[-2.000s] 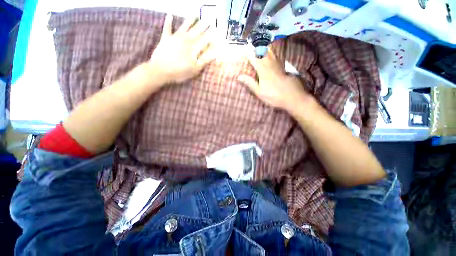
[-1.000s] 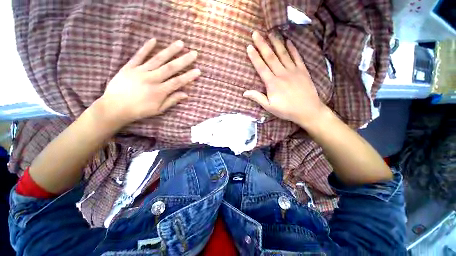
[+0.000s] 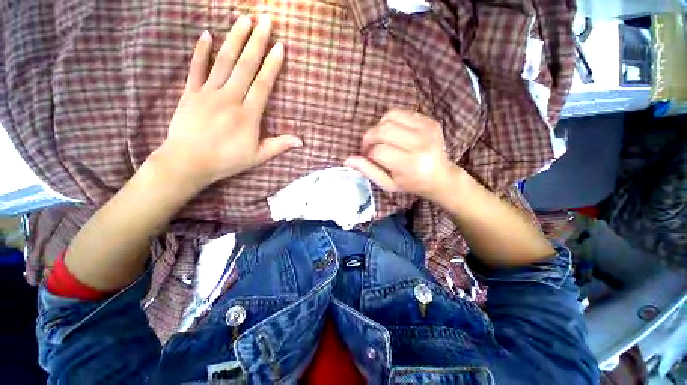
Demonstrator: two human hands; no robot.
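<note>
A brown-red checked garment piece (image 3: 316,98) lies spread over the table and down to the lap. My left hand (image 3: 218,124) lies flat on it, palm down, fingers apart, holding nothing. My right hand (image 3: 403,154) is curled on the cloth near its lower edge, right of centre; whether its fingers pinch the fabric cannot be told. A white backing piece (image 3: 328,197) shows at the lower edge, just left of the right hand. A patch or pocket outline shows above my right hand. The sewing machine head and needle are out of view.
A bunched checked part with ragged white edges (image 3: 512,98) lies at the right. A thin metal tool (image 3: 584,64), a dark tray (image 3: 635,60) and a yellow-tan block (image 3: 669,56) are at the right edge. More checked cloth with white strips hangs beside the denim-clothed lap.
The view has tilted down, away from the machine. My right hand has curled from flat and moved down towards the white piece. My left hand stays flat on the cloth.
</note>
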